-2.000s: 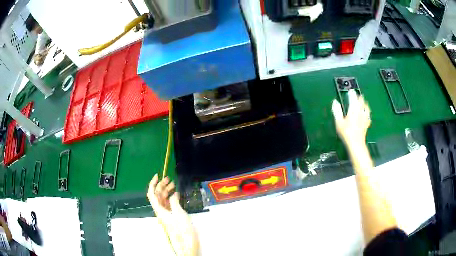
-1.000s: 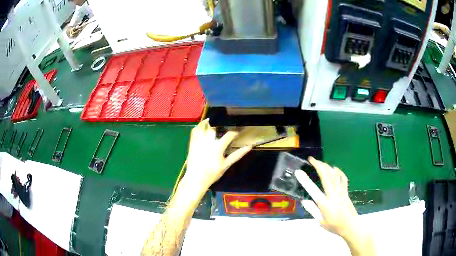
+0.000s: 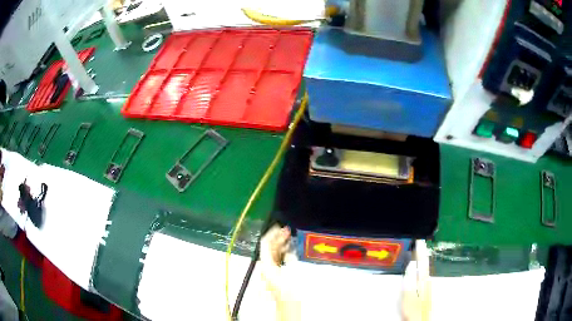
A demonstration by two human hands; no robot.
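A thin phone frame (image 3: 326, 158) lies flat on the gold-tan press fixture (image 3: 370, 164) in the black press bay (image 3: 357, 204), camera block at the left. The blue press head (image 3: 376, 91) is above and behind it. My left hand (image 3: 276, 247) is at the left side of the two-way button panel (image 3: 351, 252), fingers curled. My right hand (image 3: 417, 276) is at the panel's right side, seen edge-on and blurred. No part shows in either hand; the fingertips are unclear.
Several phone frames (image 3: 195, 162) lie on the green surface to the left, two more (image 3: 481, 191) to the right. A red parts tray (image 3: 219, 78) is behind left. A yellow air hose (image 3: 266, 178) and black cable run left of the press. The control box (image 3: 480, 75) stands behind right.
Both hands have left the bay and moved down to the panel's sides. The frame from my right hand now appears on the fixture. Another frame now lies left of the press. The view has shifted.
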